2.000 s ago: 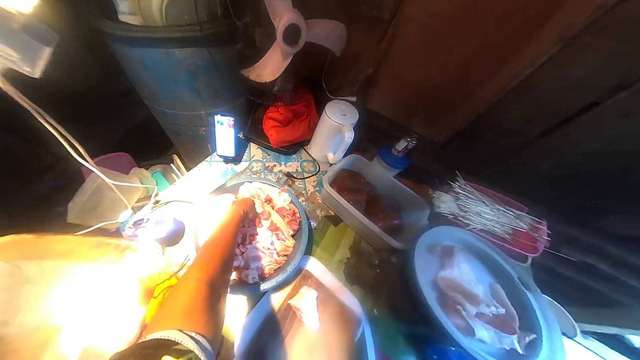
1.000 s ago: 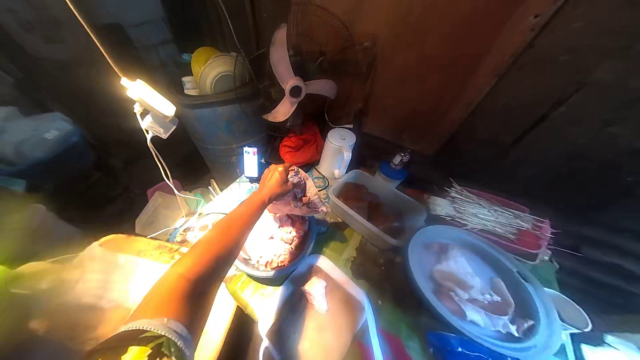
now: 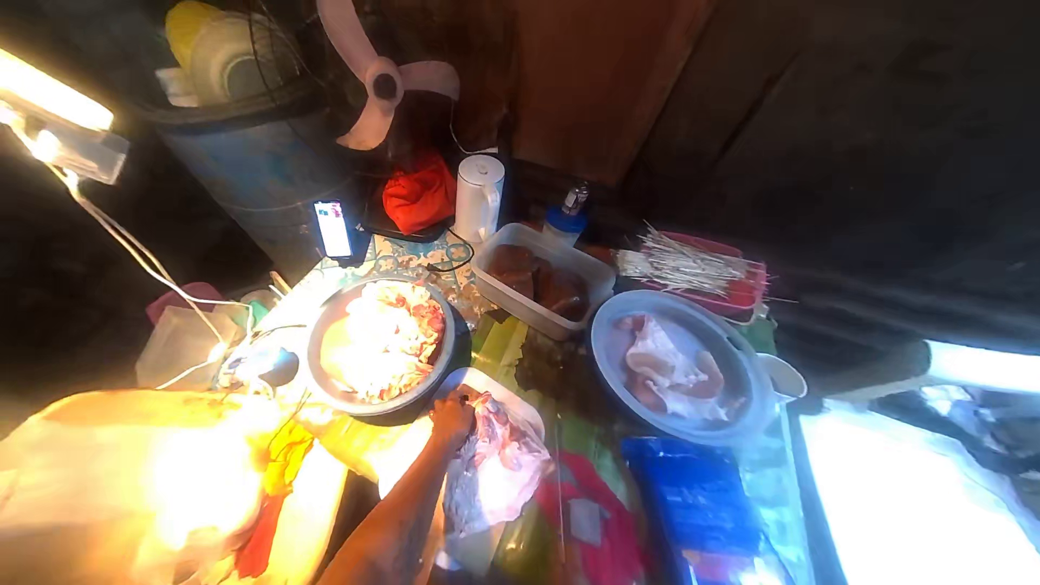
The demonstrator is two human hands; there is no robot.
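My left hand [image 3: 452, 418] reaches in from the bottom and grips the upper edge of a pale pink raw meat piece [image 3: 508, 467]. The piece hangs over a white plastic tray [image 3: 524, 404], covering much of it. Just up and left of the hand is a round basin [image 3: 318, 375] heaped with cut raw meat [image 3: 394, 341], partly washed out by glare. My right hand is not in view. To the right, a bluish oval basin [image 3: 605, 382] holds larger pale raw meat pieces [image 3: 670, 366].
Behind stand a rectangular container [image 3: 520, 311] of dark brown contents, a white electric kettle [image 3: 478, 199], a lit phone [image 3: 332, 230] and a fan [image 3: 384, 81]. Thin sticks [image 3: 691, 264] lie in a red tray [image 3: 751, 292]. A blue plastic package [image 3: 695, 504] lies at front right; a lamp [image 3: 53, 89] hangs left.
My left hand was in the meat basin, then above it with a piece gripped. Now it is lower and nearer, over the white tray, with a meat piece hanging from it.
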